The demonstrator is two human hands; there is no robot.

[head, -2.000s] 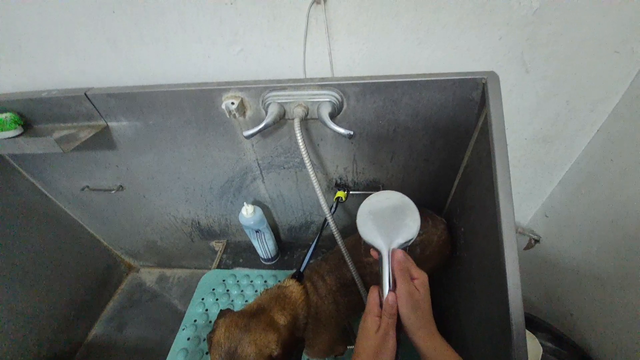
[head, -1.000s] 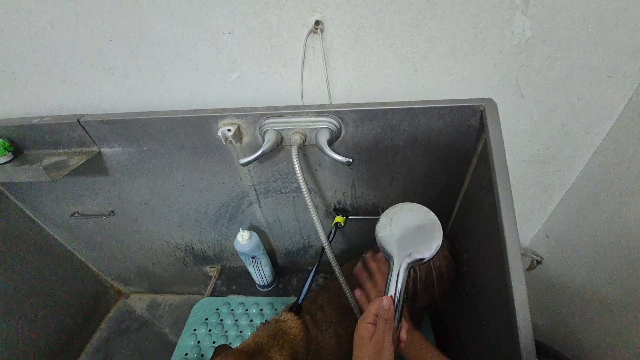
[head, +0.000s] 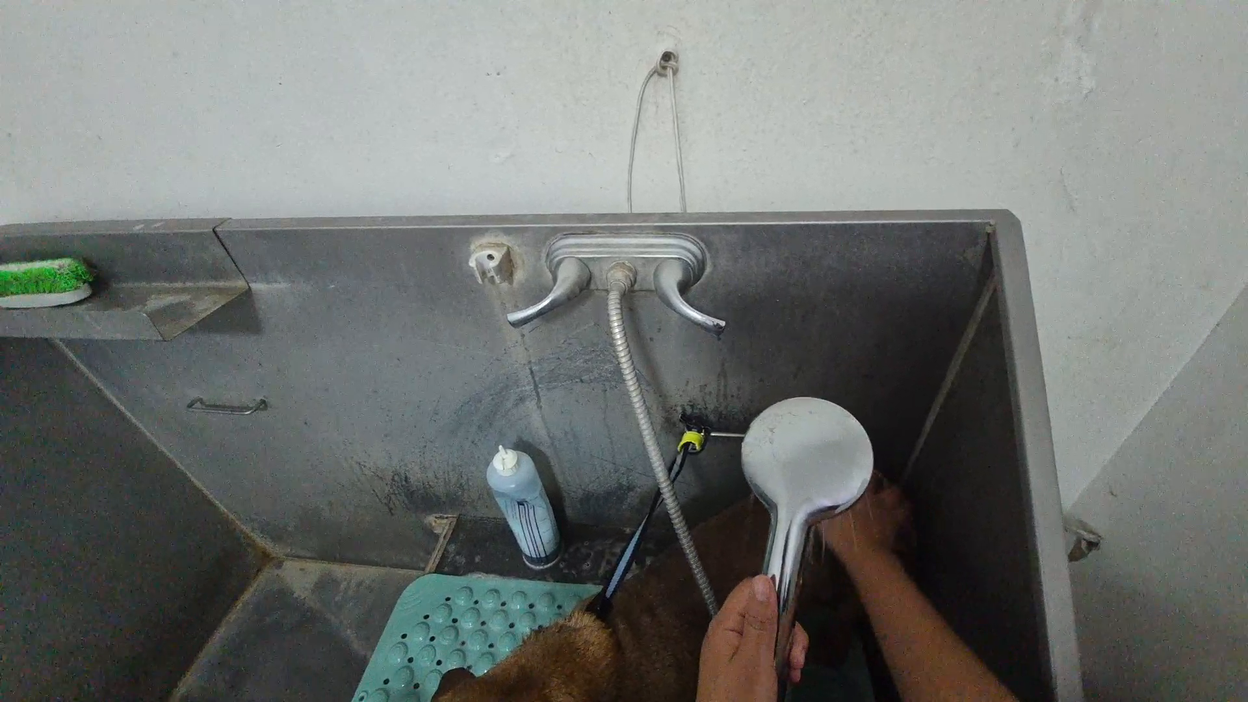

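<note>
My left hand (head: 746,639) grips the handle of a chrome hand shower (head: 807,458), its round head raised over a brown dog (head: 663,624). Fine streams of water show below the head. My right hand (head: 873,517) reaches past the shower head to the dog's wet rear, near the right wall; the fingers are partly hidden. The dog stands partly on a teal bumpy mat (head: 458,639), with a black-and-blue leash (head: 634,546) running from its neck to the back wall. A flexible metal hose (head: 643,419) joins the wall faucet (head: 624,263).
A metal tub's rim (head: 838,216) surrounds the scene. A light blue squeeze bottle (head: 526,512) stands by the back wall. On a small shelf at left (head: 185,302) lies a green-bristled brush (head: 44,283). A yellow clip (head: 692,441) holds the leash near a wall fitting.
Two seconds ago both hands were at the shower handle. My right hand has let go and moved to the dog's rear; the shower head has moved somewhat. The view has tilted up.
</note>
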